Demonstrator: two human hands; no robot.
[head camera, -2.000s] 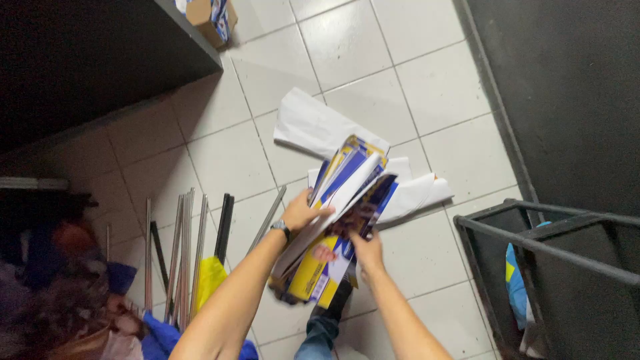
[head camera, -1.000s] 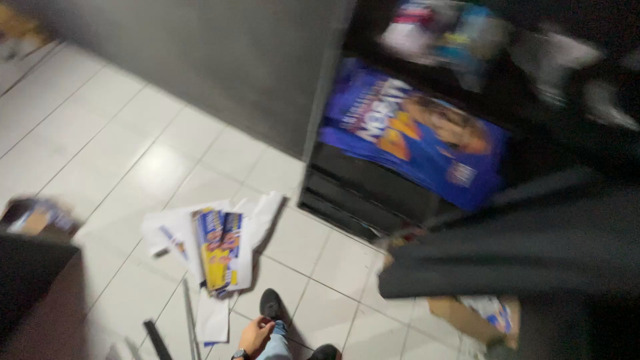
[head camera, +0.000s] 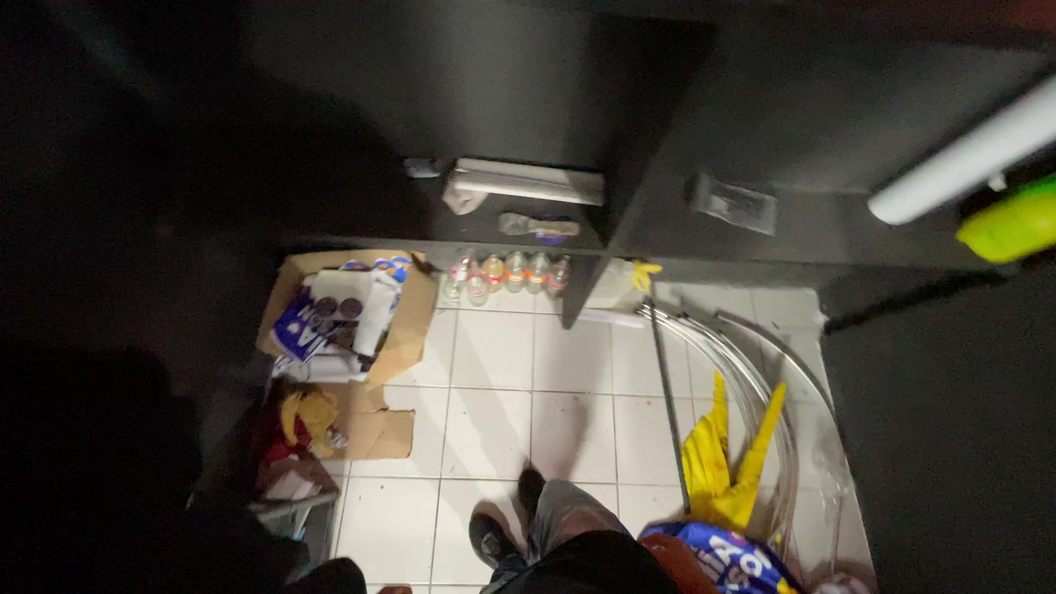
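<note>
Neither of my hands shows clearly; a small skin-coloured patch at the bottom edge is too cut off to identify. My legs and dark shoes (head camera: 493, 536) stand on the white tiled floor. On a dark shelf ahead lie a pale, long folded bundle (head camera: 530, 181), a small brush-like item (head camera: 538, 225) and a clear plastic packet (head camera: 734, 205). Under the shelf stand several glass bottles (head camera: 516, 272). To their left, an open cardboard box (head camera: 417, 318) holds printed blue and white material.
Curved metal tubes (head camera: 755, 375), a dark rod (head camera: 667, 404) and yellow cloth or plastic (head camera: 709, 462) lie at right. A blue printed bag (head camera: 734, 557) is at the bottom. A white roll (head camera: 965, 157) juts in at upper right. Cardboard (head camera: 388, 433) lies at left.
The view has swung strongly to a dark shelf. Two seconds ago both hands held printed sheets; one second ago the sheets lay on the floor, with one hand visible near a shoe.
</note>
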